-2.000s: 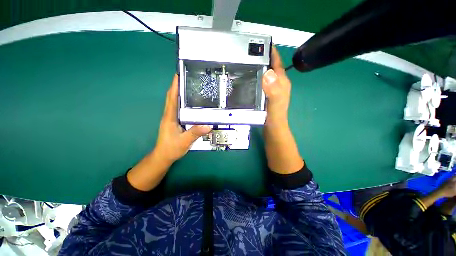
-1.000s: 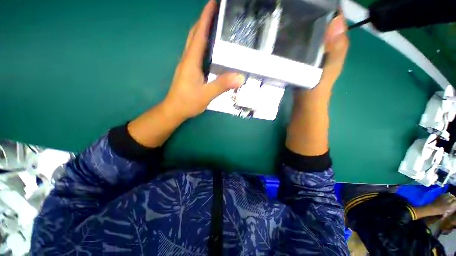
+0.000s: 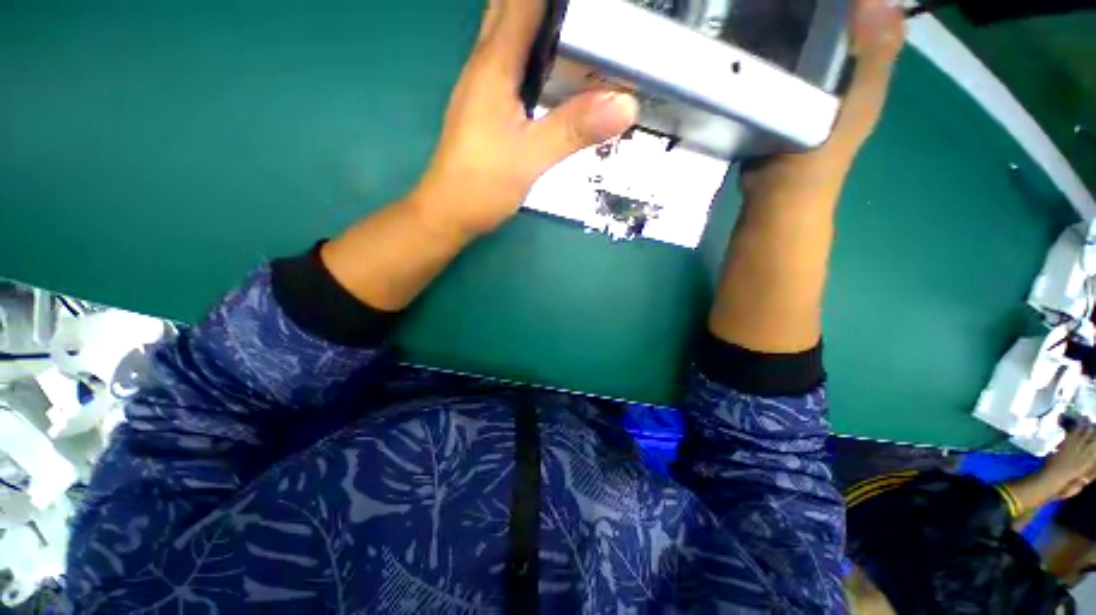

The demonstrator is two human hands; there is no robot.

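The silver-white machine housing [image 3: 697, 72] is at the top of the view, tilted, its upper part cut off by the edge. Part of its dark window shows. The white front plate [image 3: 673, 198] projects towards me, with small dark metal parts near its middle. My left hand [image 3: 493, 144] grips the housing's left side, its thumb on the lower front edge above the plate. My right hand [image 3: 817, 156] holds the right side, its fingertips near the top edge.
A green work surface [image 3: 240, 156] lies under the housing, edged by a pale rail [image 3: 1004, 108]. White plastic parts [image 3: 60, 408] are heaped at the lower left; more white parts [image 3: 1028, 384] stand at the right. Another person's arm [image 3: 1046, 481] is at the lower right. A black shape crosses the top right corner.
In the view, the housing and both hands have shifted up and right, and the housing now appears tilted. The large black cylinder has mostly left the picture at the top right.
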